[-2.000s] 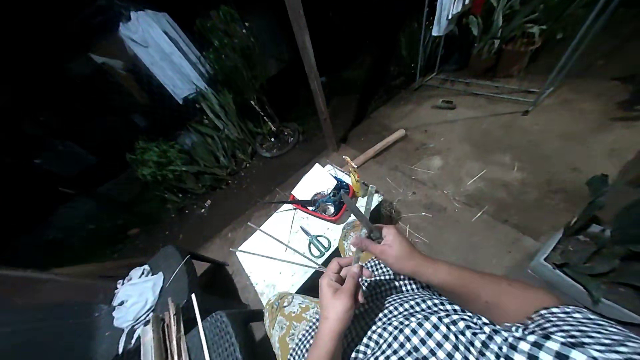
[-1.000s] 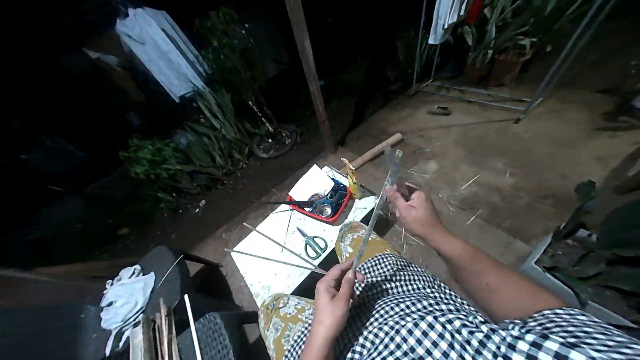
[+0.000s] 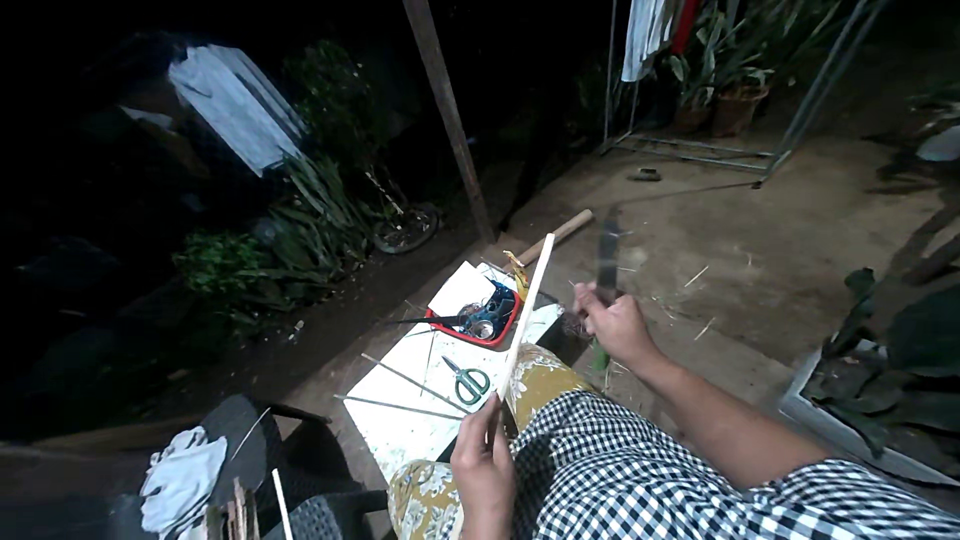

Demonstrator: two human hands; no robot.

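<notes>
My left hand [image 3: 484, 457] grips the lower end of a pale split strip, likely bamboo or wood [image 3: 529, 307], which points up and away. To its right, my right hand [image 3: 616, 324] is closed around the handle of a knife [image 3: 608, 255], its dark blade pointing up and slightly blurred. The blade and strip are apart. Green-handled scissors [image 3: 471, 384] lie on the white tabletop [image 3: 390, 435], left of the strip. Two thin sticks [image 3: 412, 375] rest there, their near ends by my left hand. Behind them stands a red-rimmed tray [image 3: 491, 341] of wire and small tools.
A round wooden stick [image 3: 559, 238] lies beyond the table. Shavings [image 3: 697, 276] are scattered over the ground at right. Lower left, a dark woven chair [image 3: 315, 517] stands near a white cloth [image 3: 184, 480] and split wood pieces [image 3: 241, 514]. A planter [image 3: 862, 420] sits at right.
My right hand with the knife has moved away from the strip, to the right. The strip now shows its pale face and stands clear of the blade, still in my left hand.
</notes>
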